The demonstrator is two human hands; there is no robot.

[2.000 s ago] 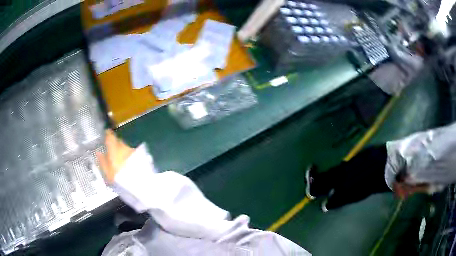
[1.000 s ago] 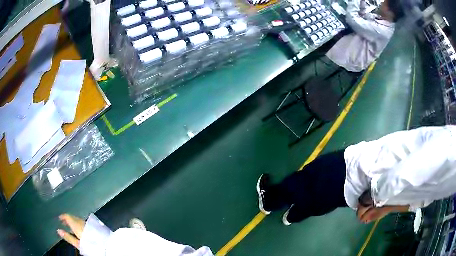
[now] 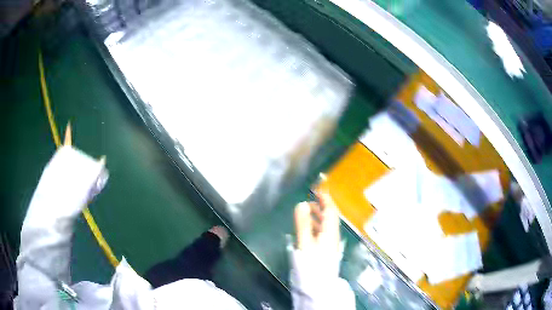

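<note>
A thick stack of clear blister trays [image 3: 224,97] glares white on the green bench. My right hand [image 3: 316,218] is over the bench between the stack's near right corner and the orange-yellow board [image 3: 351,181]. Its fingers are apart and blurred, and I see nothing held. My left hand [image 3: 68,135] is at the far left, over the floor, away from the stack. Only a small blurred part shows beyond the white sleeve, so its grip is unclear.
White paper sheets [image 3: 408,200] lie scattered on the board. A crumpled clear plastic bag [image 3: 369,278] is beside its near edge. A curved white rail [image 3: 448,66] runs behind. A dark-clothed limb [image 3: 187,260] shows below the bench edge, above the green floor with its yellow line.
The view has swung left from the product trays and the person in white to the glaring tray stack. Both my arms now show, where one showed before.
</note>
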